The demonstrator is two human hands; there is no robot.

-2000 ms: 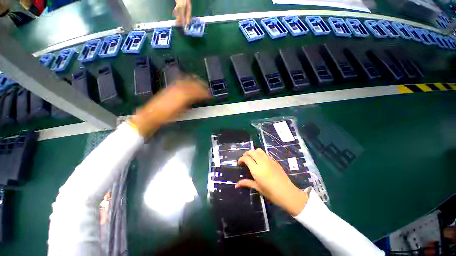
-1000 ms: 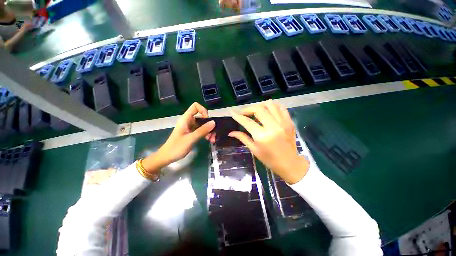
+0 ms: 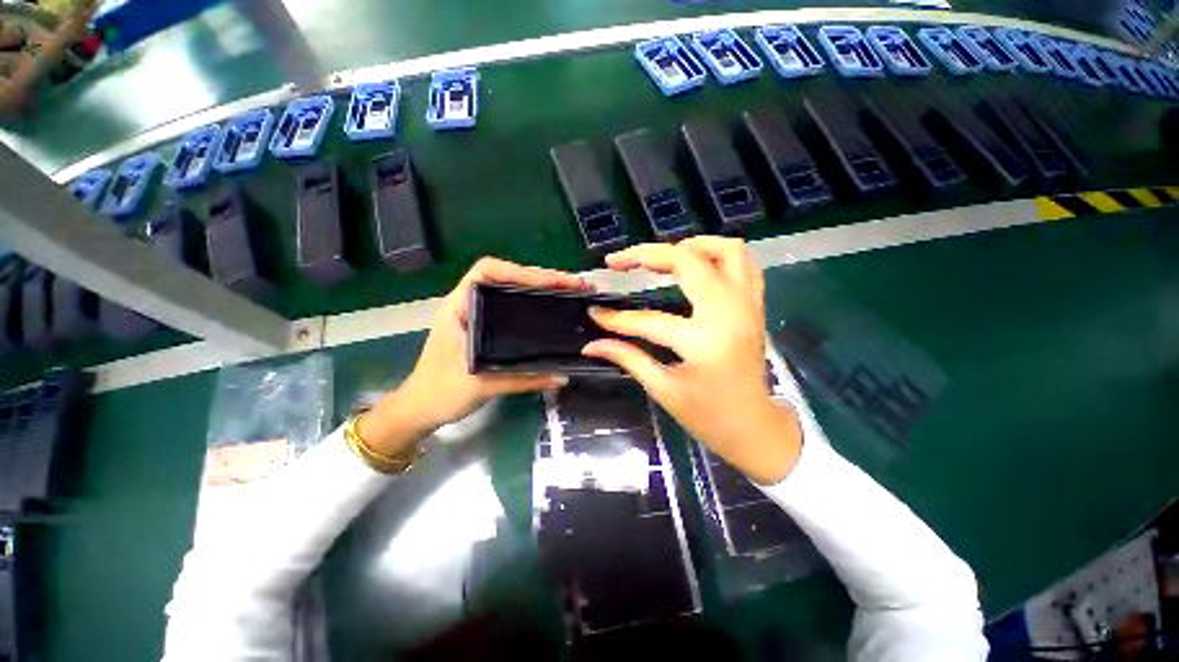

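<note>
A dark housing (image 3: 537, 331) lies sideways in front of me, its hollow side facing up. My left hand (image 3: 472, 339) holds its left end, thumb and fingers along the two long edges. My right hand (image 3: 705, 339) is over its right end, with fingertips reaching into the hollow. Whether the fingertips hold a small piece cannot be told. The die-cut sheet (image 3: 618, 543), glossy black with pale lines, lies on the bench just below the housing. Its top edge is hidden by the housing.
Bagged sheets (image 3: 750, 517) lie right of the sheet, a faint carrier sheet (image 3: 864, 369) beyond. A long plastic bag (image 3: 265, 420) and glaring clear film (image 3: 446, 517) lie left. Housings (image 3: 724, 175) and blue frames (image 3: 666, 62) stand on the belt. A grey post (image 3: 142, 252) crosses the left.
My left hand has turned the housing so its hollow side shows. My right fingers have moved into its right end. The belt rows have shifted, and the other person's hand has left the far row.
</note>
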